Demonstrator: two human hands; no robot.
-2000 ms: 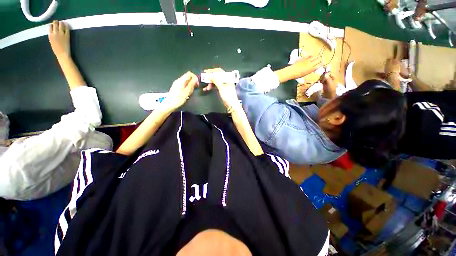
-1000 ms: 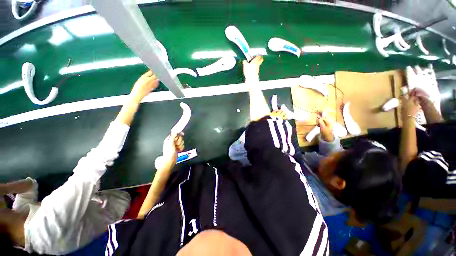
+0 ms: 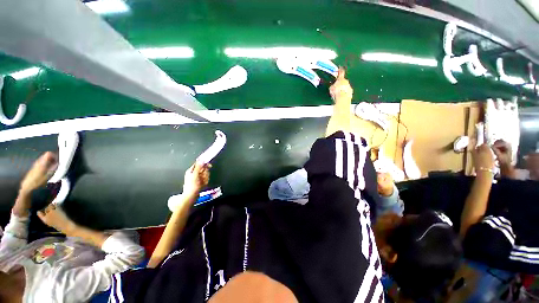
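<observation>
My left hand (image 3: 198, 177) holds a plain white curved piece (image 3: 214, 148) upright by its lower end, above the dark bench (image 3: 254, 163). A white shell with a blue strip (image 3: 205, 196) lies behind my left forearm, partly hidden. My right hand (image 3: 341, 89) is stretched over the green belt, its fingers closed at the tail of a white shell with a blue part (image 3: 326, 66). A second blue-strip shell (image 3: 304, 73) lies close beside it, their rounded ends together.
A grey upright (image 3: 142, 77) slants across the left. A white piece (image 3: 227, 81) lies on the belt (image 3: 254, 23), beyond the pale rail (image 3: 266, 115). A neighbour's hands (image 3: 44, 171) work at left; another's hand (image 3: 385, 182) is beside cardboard (image 3: 434, 133) at right.
My hands have parted from the bench work. Over the last second my right hand moved right over the belt, and the two blue-strip shells came together. My left hand keeps the curved piece.
</observation>
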